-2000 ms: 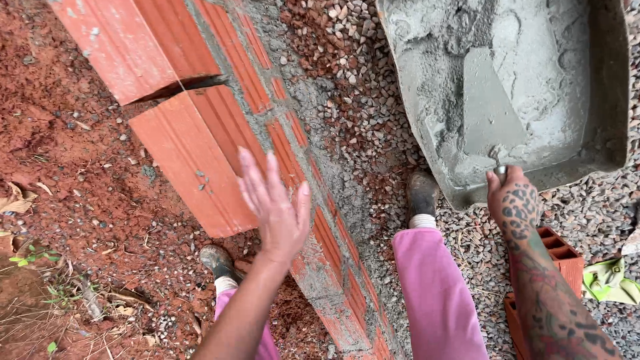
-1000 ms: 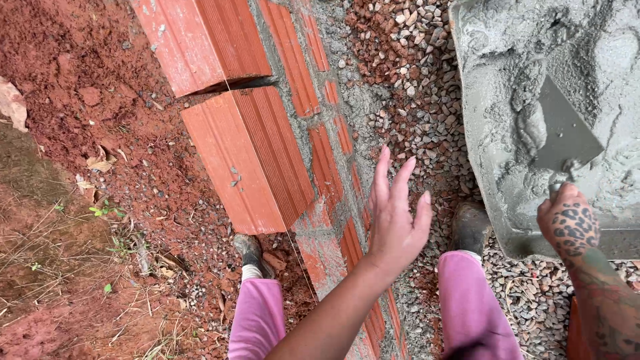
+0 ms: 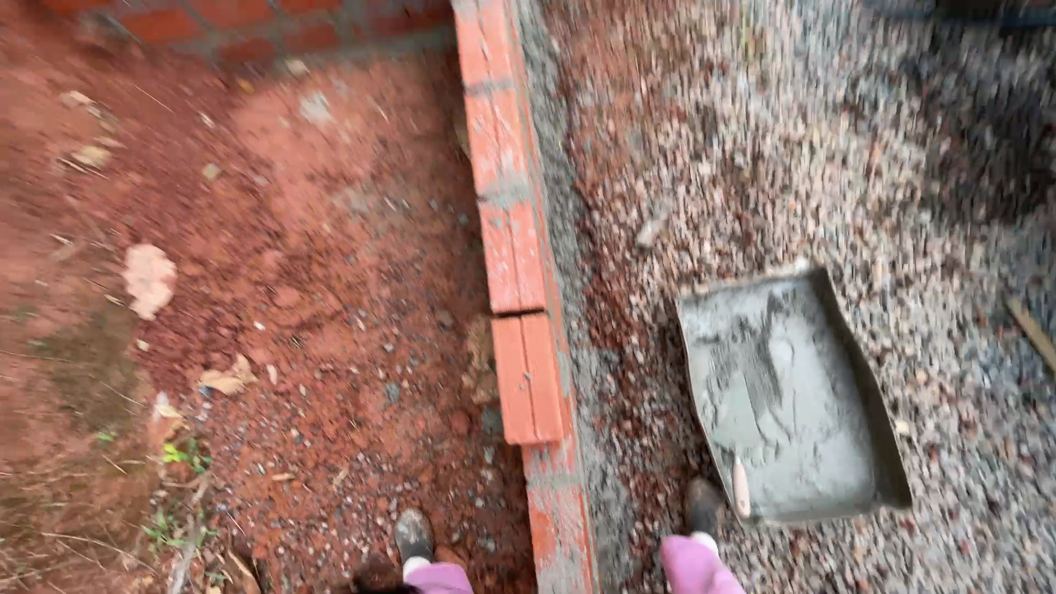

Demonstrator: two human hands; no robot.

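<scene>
Neither of my hands shows in the head view. A masonry trowel lies in the mortar tray, its blade (image 3: 737, 419) on the grey mortar and its pale handle (image 3: 741, 488) over the near left rim. The mortar tray (image 3: 862, 371) rests on gravel to the right of the low wall. Along the wall runs a course of red hollow clay bricks (image 3: 513, 256). The nearest brick of that course (image 3: 530, 379) stands at its end, with a narrow dark gap between it and the brick behind. Below it the lower course (image 3: 563, 528) bears smears of mortar.
My boots stand on both sides of the wall, the left boot (image 3: 414, 535) on red soil and the right boot (image 3: 703, 505) on gravel. Another brick wall (image 3: 247, 25) crosses the far left. A wooden strip (image 3: 1031, 334) lies at the right edge. The picture is partly blurred.
My right hand has let go of the trowel, which now lies in the tray. Both hands have left the view. The view has shifted widely and takes in more ground.
</scene>
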